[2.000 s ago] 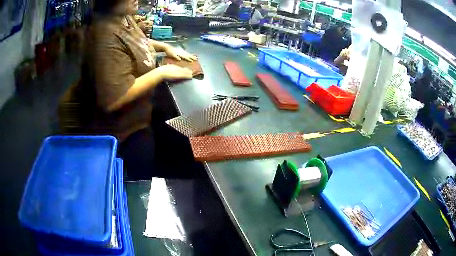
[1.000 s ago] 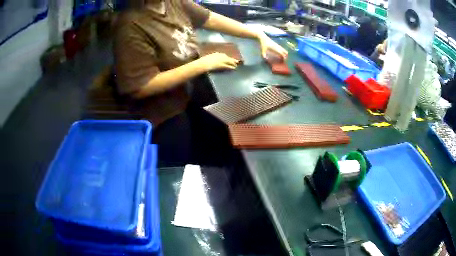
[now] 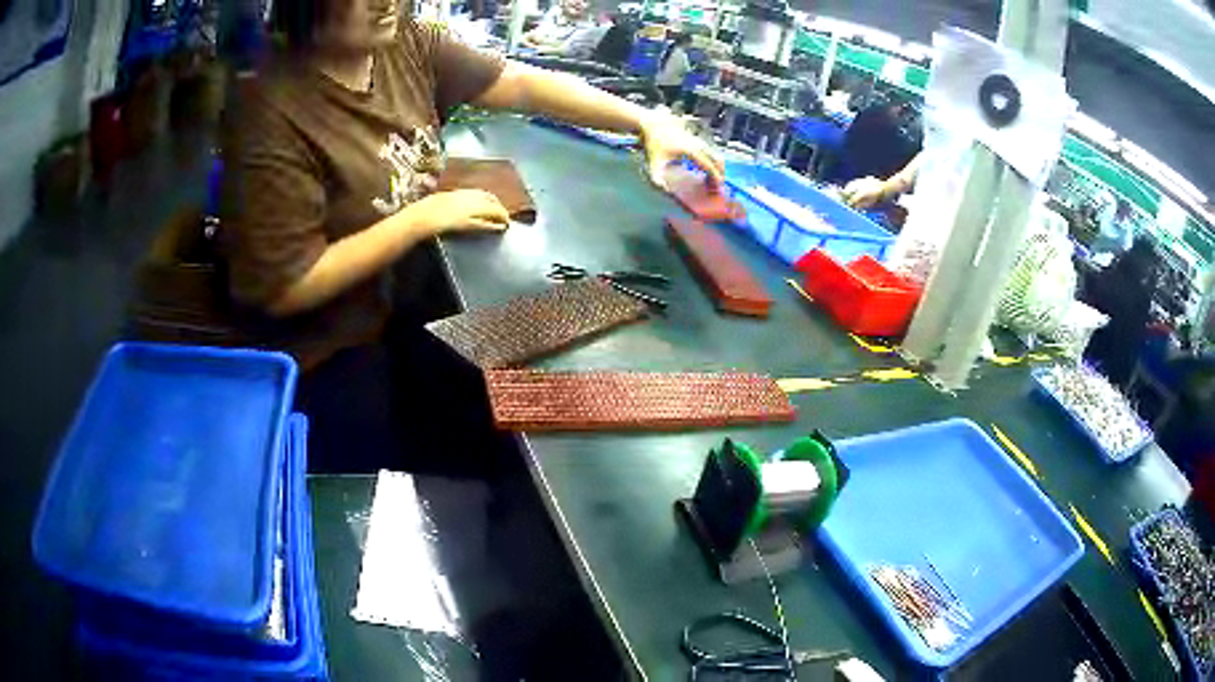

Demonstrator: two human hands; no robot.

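Observation:
Neither of my hands is in view. Nearest in front of me, a red-brown perforated board (image 3: 640, 400) lies across the dark green bench. A second, browner perforated board (image 3: 540, 323) lies at an angle behind it. A solder wire spool (image 3: 789, 485) with green flanges stands on a black stand, its strand trailing down. Black-handled scissors (image 3: 736, 645) lie below it, cut by the bottom edge. A blue tray (image 3: 953, 520) to the right holds a small bunch of leaded pieces (image 3: 919, 602).
Stacked blue bins (image 3: 167, 486) stand at left, beside a white sheet (image 3: 406, 553). Across the bench, a person in a brown shirt (image 3: 287, 173) reaches over the boards. A red bin (image 3: 863, 291), a long blue tray (image 3: 806, 220) and a post (image 3: 970, 300) stand further right.
The view has swung left and back. The other person's far hand moves a red board toward the long blue tray; it lay nearer the bench middle before. My hands appear in no frame.

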